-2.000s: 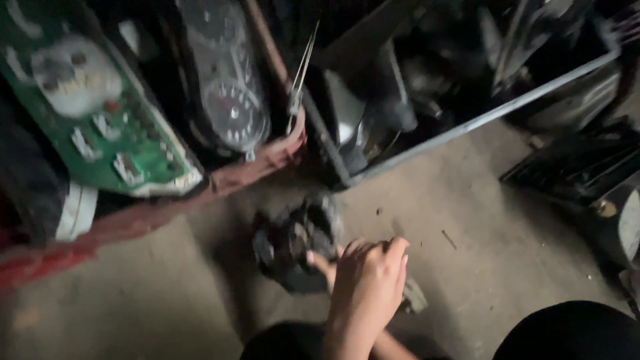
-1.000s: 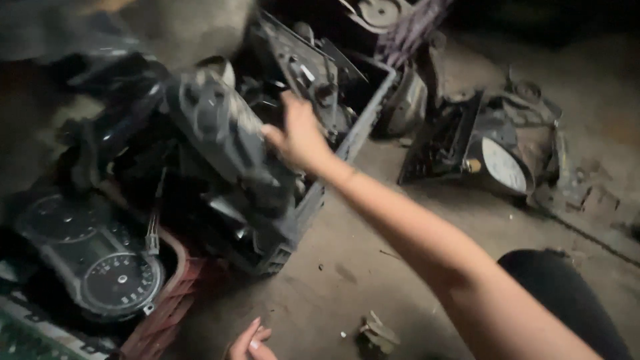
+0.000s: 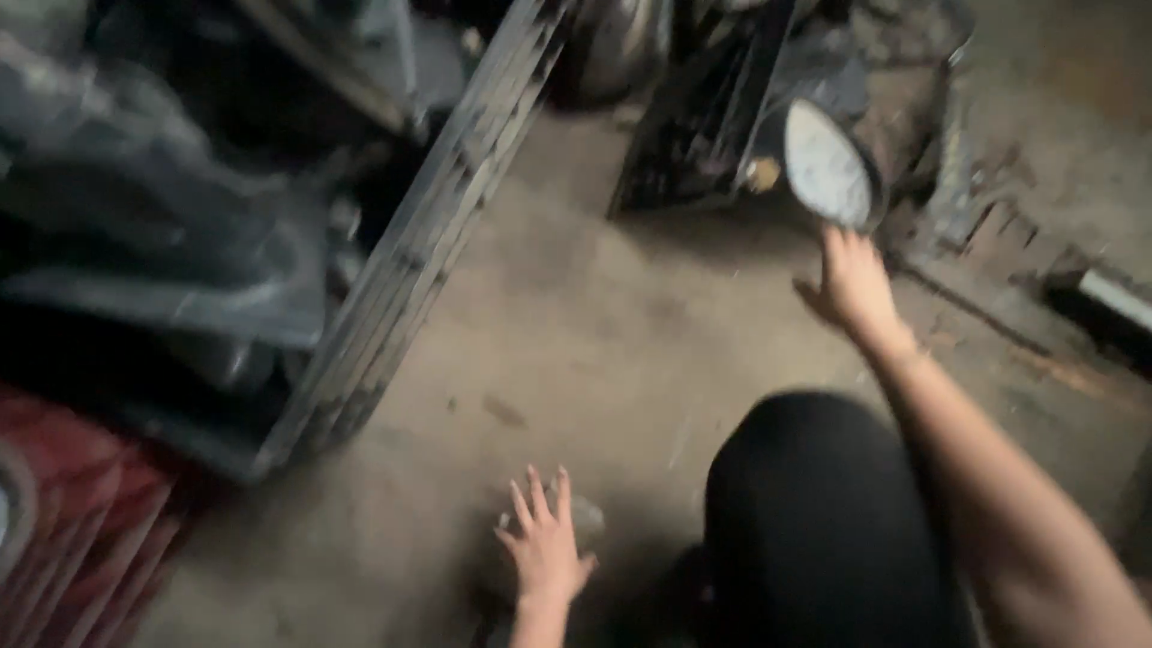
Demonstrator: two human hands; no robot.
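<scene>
My right hand (image 3: pixel 855 281) reaches out at the right, its fingertips at the lower edge of an oval, pale-faced part (image 3: pixel 828 164) that looks like a mirror or gauge face. Whether the fingers touch it is too blurred to tell. Low in the middle, my left hand (image 3: pixel 545 549) is spread above the floor with nothing in it, beside a small pale object (image 3: pixel 587 517) that it partly hides. A dark slatted assembly (image 3: pixel 688 148) lies just left of the oval part.
A dark plastic crate (image 3: pixel 409 243) full of dark parts stands at the left, with a red crate (image 3: pixel 67 531) at the lower left. Debris (image 3: pixel 999 220) and a dark block with a pale edge (image 3: pixel 1116 301) lie on the floor at the right. My knee (image 3: pixel 810 504) is in front.
My right hand has left the dark crate of parts and moved right to the oval part. More of my left hand shows, fingers spread. The view has shifted right.
</scene>
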